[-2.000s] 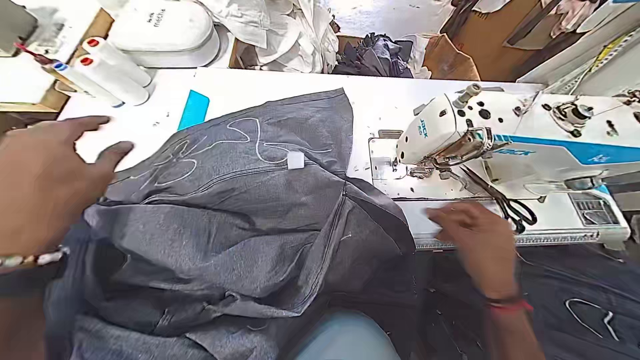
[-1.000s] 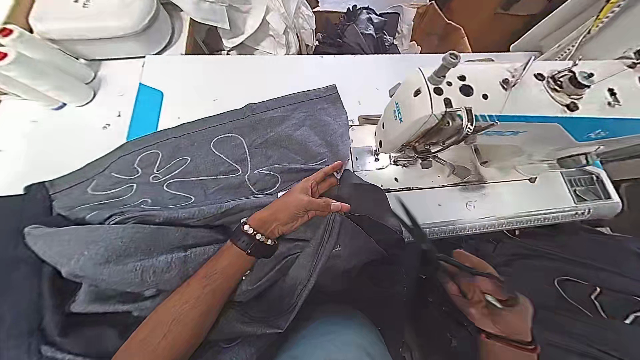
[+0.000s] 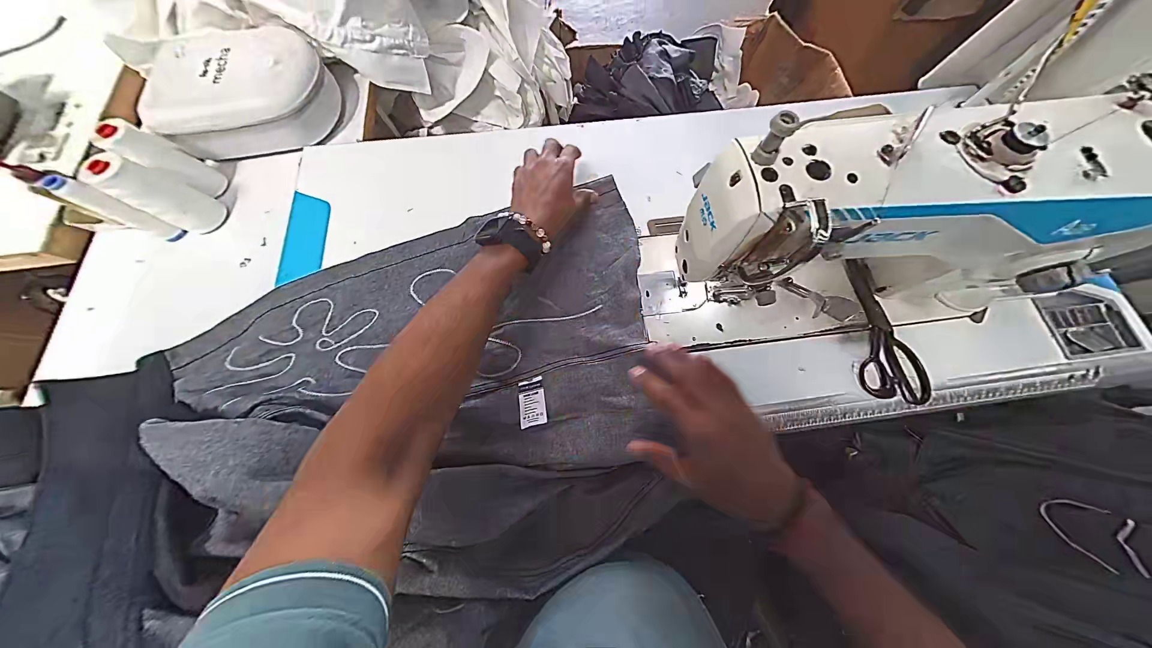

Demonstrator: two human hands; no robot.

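Observation:
A dark grey garment point(image 3: 576, 261) with a light cord pattern lies over the table, its straight edge just left of the needle area of a white and blue Jack sewing machine point(image 3: 747, 216). My left hand point(image 3: 547, 189) rests on the far corner of this cloth, fingers reaching past its edge; whether it pinches the fabric is unclear. Slightly blurred, my right hand point(image 3: 711, 432) is over the near part of the same edge, fingers apart and holding nothing. Between the two arms a small white label point(image 3: 532, 403) shows on the cloth. Black-handled scissors point(image 3: 891, 364) lie on the machine bed.
White thread cones point(image 3: 153, 193) stand at the left beside a white case point(image 3: 236, 85). White cloth scraps point(image 3: 499, 67) and dark scraps point(image 3: 650, 76) are piled behind the table. Another dark garment point(image 3: 999, 504) with light cord lies at the lower right.
The scissors, in my right hand one second ago, now lie on the machine bed. My left hand has moved from the cloth's near edge to its far corner. The cloth is spread flatter, showing the label.

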